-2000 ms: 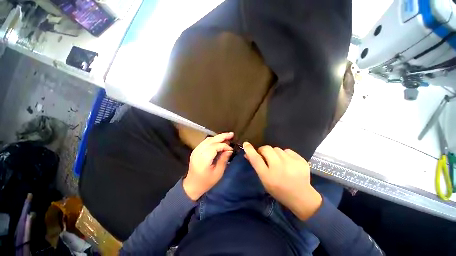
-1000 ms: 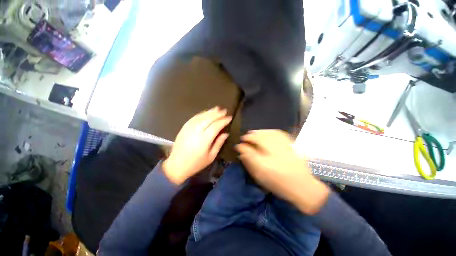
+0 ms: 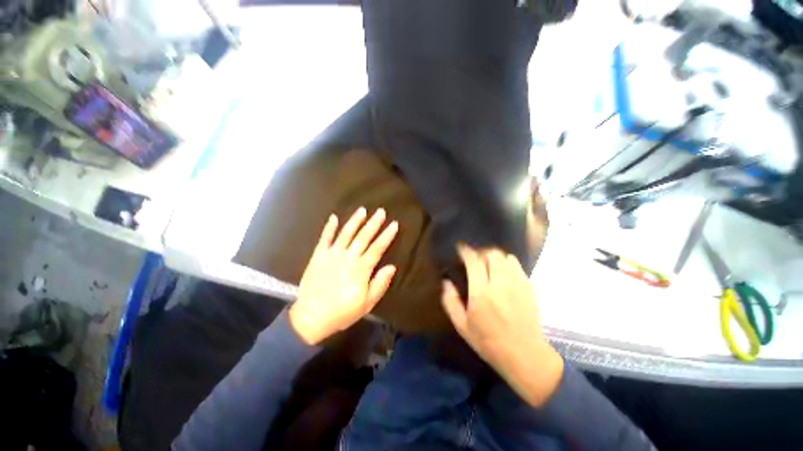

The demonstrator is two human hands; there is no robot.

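Note:
The black garment piece lies over the white table and hangs toward my lap. The brown piece lies flat beside it, over the table's front edge. My left hand rests flat on the brown piece with its fingers spread. My right hand is at the edge where brown meets black, thumb and fingers pinching dark cloth near the table's front edge; its fingertips are partly blurred.
The sewing machine stands at the right. Snips, tweezers and shears lie right of the cloth. A measuring strip runs along the front edge. A phone is at upper left, a blue crate at lower left.
My hands have moved from close together at the cloth edge to apart. My left hand has opened flat on the brown piece, which now lies more spread out. The snips have come into view.

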